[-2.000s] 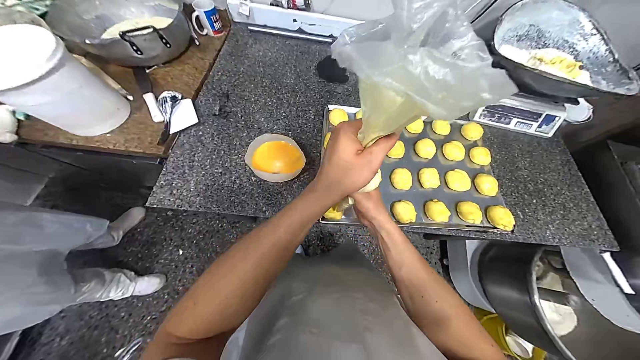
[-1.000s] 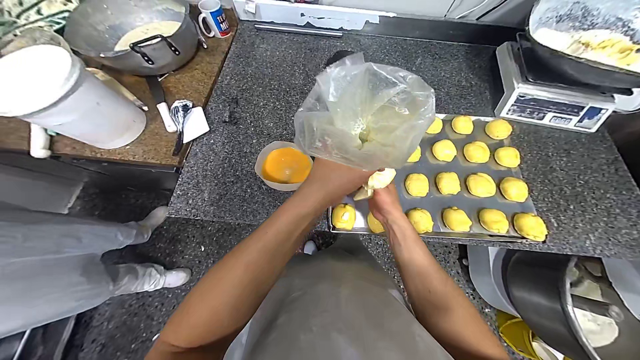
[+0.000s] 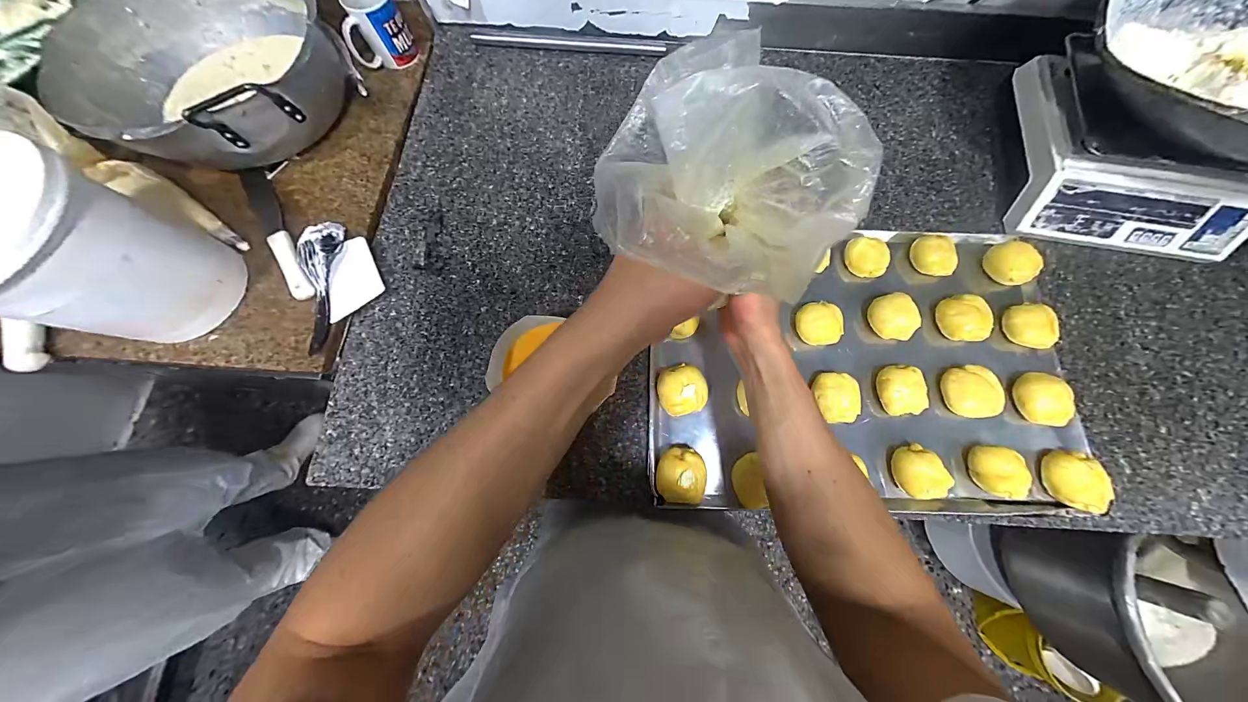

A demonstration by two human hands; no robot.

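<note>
A clear plastic piping bag (image 3: 746, 166) with pale yellow filling is bunched above the left part of a metal baking tray (image 3: 717, 429). My left hand (image 3: 668, 292) grips its lower part, with the fingers mostly hidden under the plastic. My right hand (image 3: 753, 317) is just beside it, low at the bag's bottom; what its fingers touch is hidden. Rows of round yellow dough pieces (image 3: 901, 390) cover the tray. Two at its left edge (image 3: 682, 390) show a pale spot on top. My forearms cover some of the pieces.
A bowl of orange-yellow liquid (image 3: 526, 346) is partly behind my left forearm. A scale (image 3: 1121, 210) bearing a pan stands back right. At left are a large pot (image 3: 195, 88), a mug (image 3: 380, 34), a white bucket (image 3: 127, 253) and a spatula (image 3: 283, 244). Another person's legs (image 3: 127, 526) are lower left.
Both hands have moved with the bag toward the tray's far side. The left-edge dough piece that my hands covered a second ago now shows.
</note>
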